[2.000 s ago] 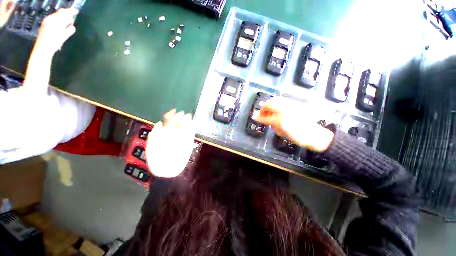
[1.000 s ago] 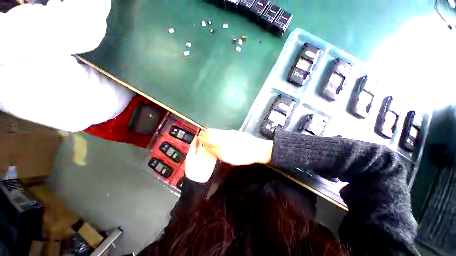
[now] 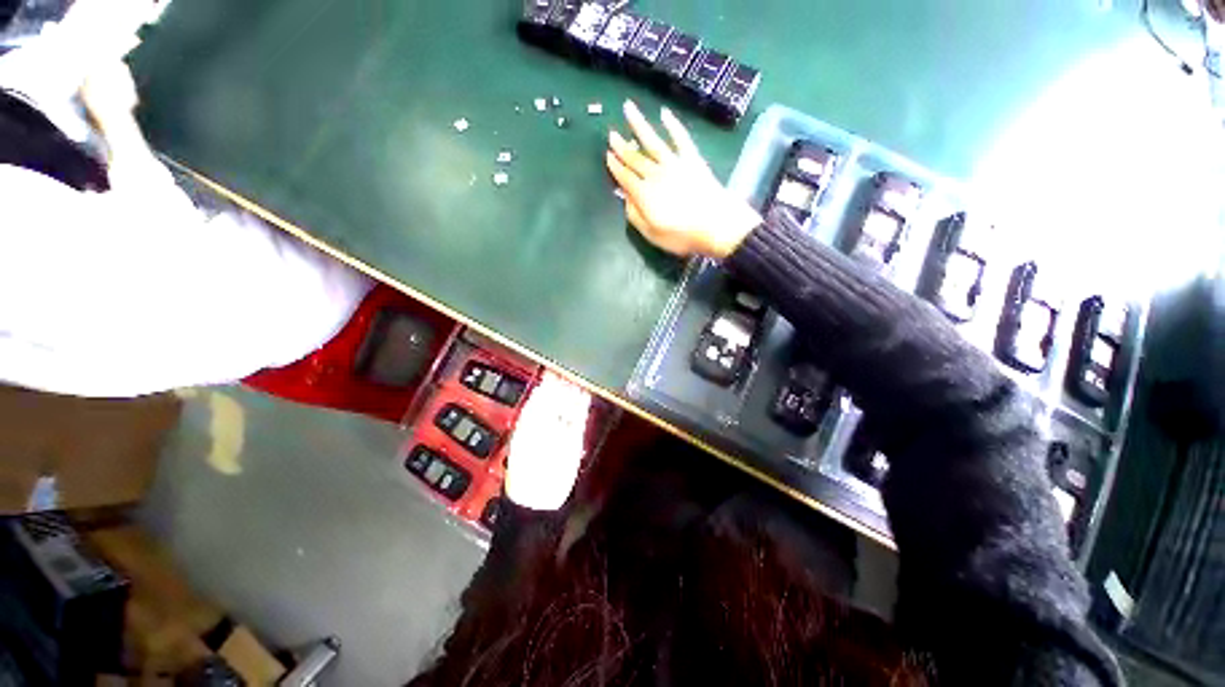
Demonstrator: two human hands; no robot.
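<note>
My right hand (image 3: pixel 678 195), in a dark grey sleeve, is over the green mat at the far left corner of the clear tray (image 3: pixel 656 362). Its fingers are spread, with tips among the small white pieces (image 3: pixel 504 157); nothing shows in it. My left hand (image 3: pixel 548 443) is low at the table edge beside the red tray (image 3: pixel 433 427). It is overexposed, so its fingers and anything held are unclear. Black devices (image 3: pixel 730 340) sit in the clear tray's pockets, some hidden under my right arm.
A row of black blocks with white print (image 3: pixel 672 57) stands beyond my right hand. Another person's white sleeve (image 3: pixel 175 289) and hand (image 3: pixel 114 114) are at left. Shiny stacked trays (image 3: pixel 1189 497) are at the right edge. Boxes (image 3: pixel 81 450) are on the floor. Dark hair fills the bottom centre.
My right hand has left my left hand and moved up and right to the small pieces, its fingers now spread. My left hand stays by the red tray. The other person's sleeve has shifted.
</note>
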